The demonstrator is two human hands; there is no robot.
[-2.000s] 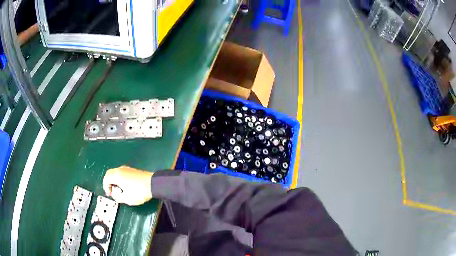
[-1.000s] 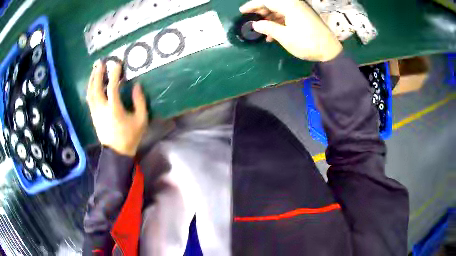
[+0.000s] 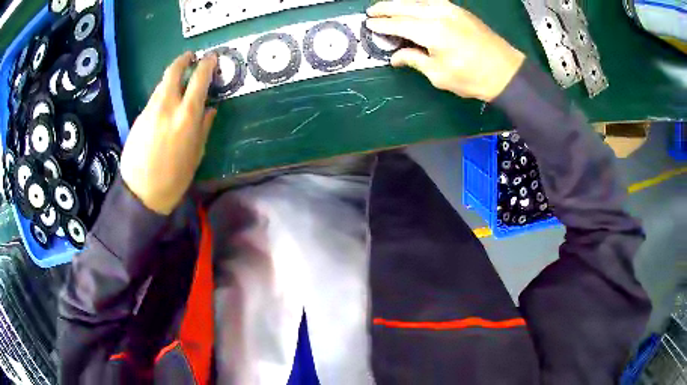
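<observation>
A silver fixture plate point(image 3: 297, 59) lies on the green bench with four black discs in a row on it. My left hand point(image 3: 170, 129) has its fingertips on the leftmost disc point(image 3: 227, 73). My right hand point(image 3: 444, 46) has its thumb and fingers around the rightmost disc point(image 3: 378, 43) at the plate's right end, and partly hides it. The two middle discs, one of them at the centre right point(image 3: 330, 46), lie flat and untouched. A bare silver plate point(image 3: 233, 12) lies just beyond, cut off by the top edge.
A light-blue bin point(image 3: 120, 90) heaped with black discs stands at the left. Empty plates point(image 3: 561, 37) lie at the upper right. Below the bench edge point(image 3: 429, 143) are a blue crate point(image 3: 480, 177) of discs and a cardboard box point(image 3: 625, 140). The green bench top is scratched.
My right hand has brought its disc left onto the plate's right end. My left hand stays at the leftmost disc. The view has shifted, showing more of the bin.
</observation>
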